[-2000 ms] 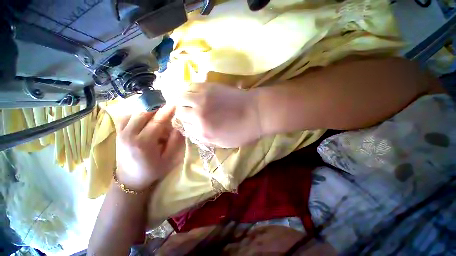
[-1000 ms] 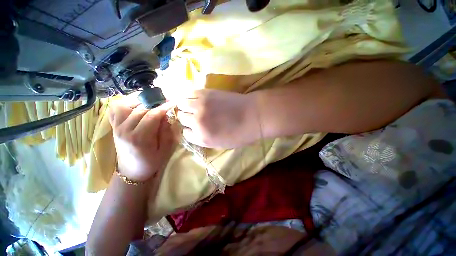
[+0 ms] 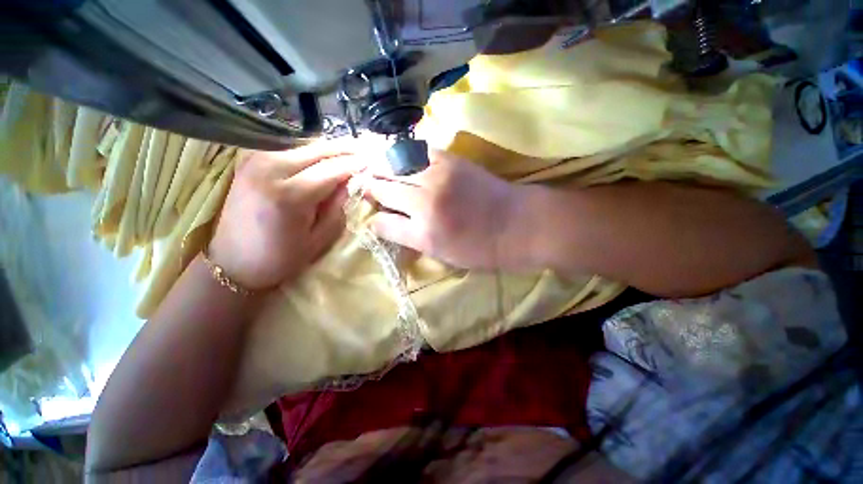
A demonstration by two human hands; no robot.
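Note:
The yellow garment piece (image 3: 322, 326) lies under both hands and hangs over the table edge onto the lap. The narrow lace trim (image 3: 396, 284) runs down from my right fingers across the cloth. My left hand (image 3: 284, 213) lies on the cloth, fingertips pinching its edge near the needle area. My right hand (image 3: 454, 213) grips the lace trim and cloth, close beside my left fingertips. The dark cylinder of the machine lamp (image 3: 408, 156) hangs over the fingertips. Glare hides the needle and presser foot.
The sewing machine head (image 3: 312, 38) spans the top. A stack of cut yellow pieces (image 3: 142, 189) fans out at left, above a clear plastic bag (image 3: 47, 284). A black ring handle (image 3: 810, 104) shows at far right. A red apron (image 3: 473, 392) covers the lap.
The view has shifted, so machine and hands appear further right and the stack shows more. Both hands remain together at the needle area, holding the work.

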